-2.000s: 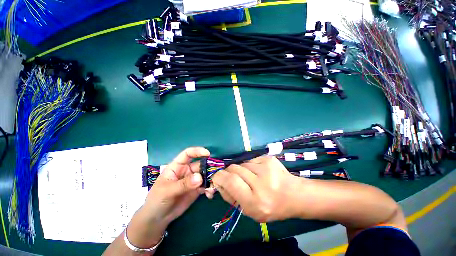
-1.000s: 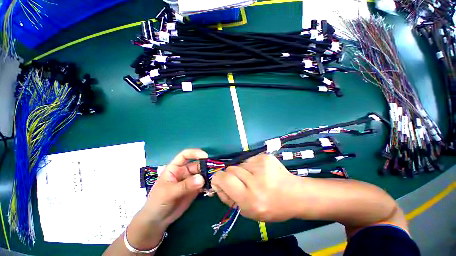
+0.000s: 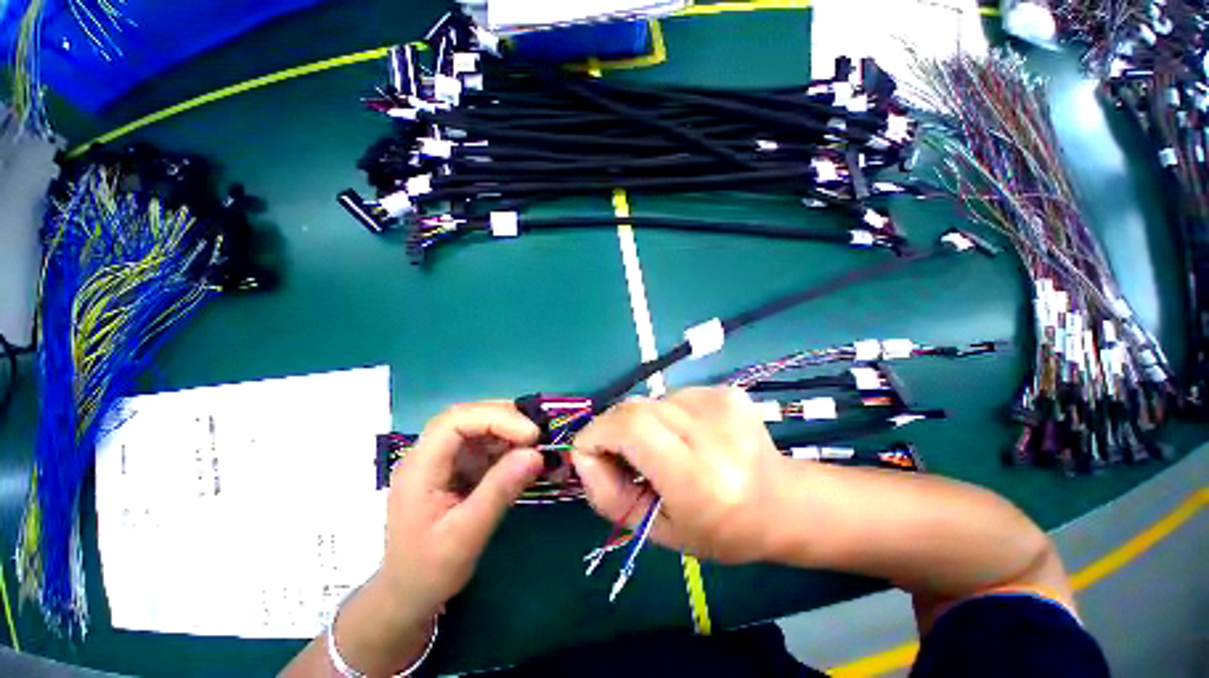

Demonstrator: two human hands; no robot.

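My left hand (image 3: 458,497) holds a black connector housing (image 3: 537,413) with coloured wires entering its right side. My right hand (image 3: 690,470) is just right of it and pinches a thin green wire (image 3: 557,448) between thumb and finger, close to the left fingertips. Loose wires (image 3: 636,540), blue, red and white, hang below my right hand with free ends. A black sleeved branch with a white label (image 3: 704,338) runs from the connector to the upper right. My fingers partly hide the connector's face.
Other harness branches (image 3: 849,408) lie right of my hands. A printed sheet (image 3: 239,517) lies left, beside a blue and yellow wire bundle (image 3: 106,318). A sleeved harness pile (image 3: 623,139) lies at top centre. A pre-wired bundle (image 3: 1061,265) lies at right. A blue bin (image 3: 146,47) stands top left.
The connector has turned in my left hand. The labelled black branch has swung upward, away from the other branches. A green wire now shows between my fingertips, and the loose wire ends have shifted slightly right.
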